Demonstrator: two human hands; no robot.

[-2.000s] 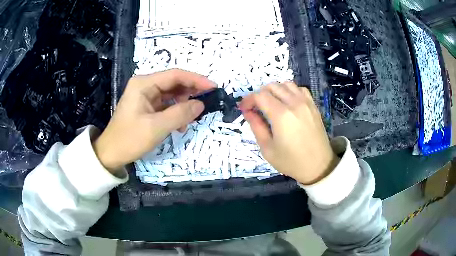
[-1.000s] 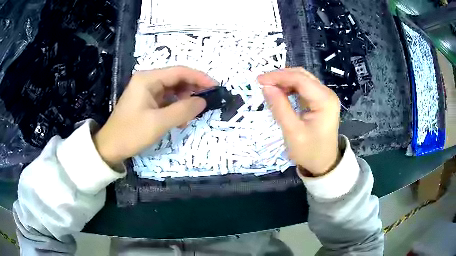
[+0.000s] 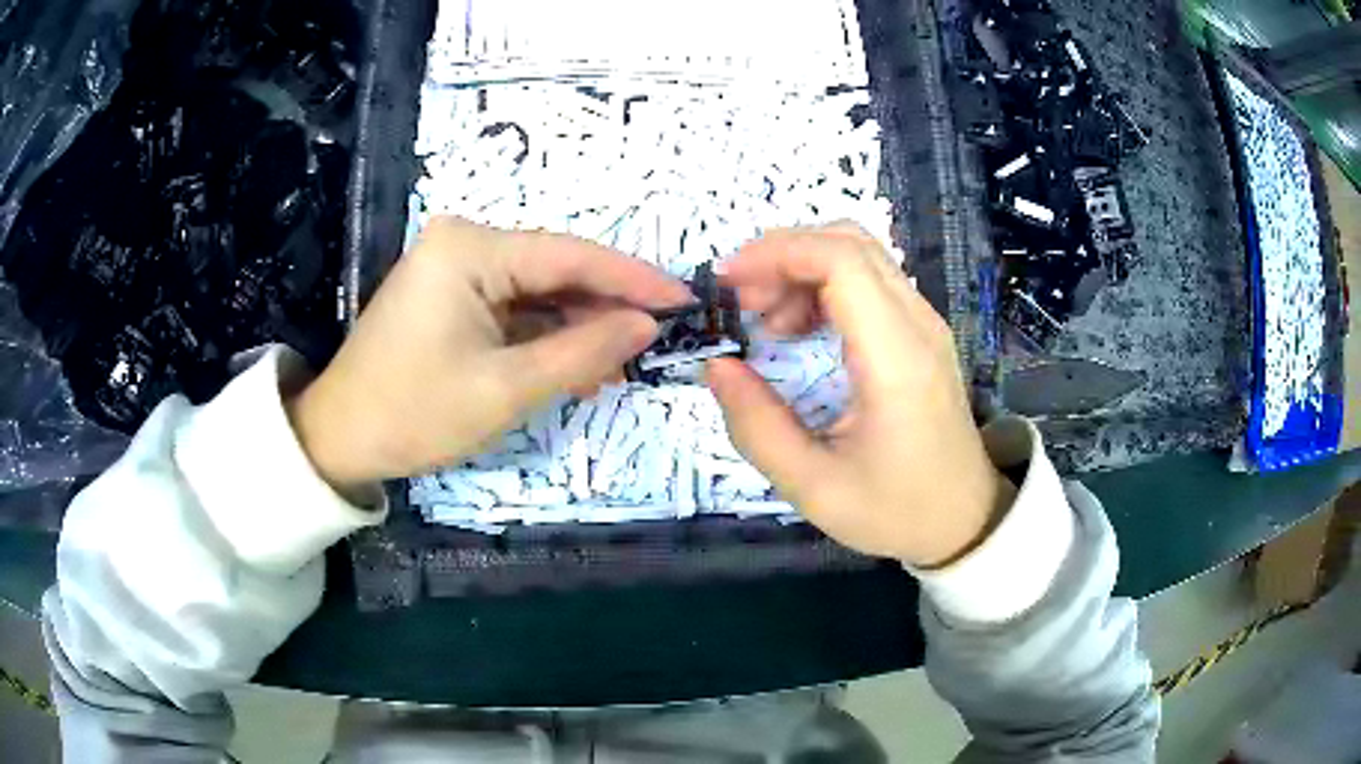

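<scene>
My left hand [image 3: 493, 351] and my right hand [image 3: 866, 388] hold a small black plastic housing [image 3: 714, 311] between their fingertips, above the pile of white strips [image 3: 627, 448]. A white strip [image 3: 690, 357] shows along the housing's near edge. My left thumb and index finger pinch its left end. My right index finger touches its upper right and my right thumb is at its lower right. My fingers hide parts of the housing.
A heap of black housings [image 3: 179, 224] lies at left in clear plastic. The centre tray's dark rim [image 3: 642, 560] surrounds the strips. At right, black pieces with white bars [image 3: 1045, 194] lie on a grey tray [image 3: 1172, 299]. A blue-edged tray [image 3: 1296, 448] of white strips is far right.
My right hand has moved left from beside the housing and now touches it. The housing has turned, and a white strip now shows along its near edge.
</scene>
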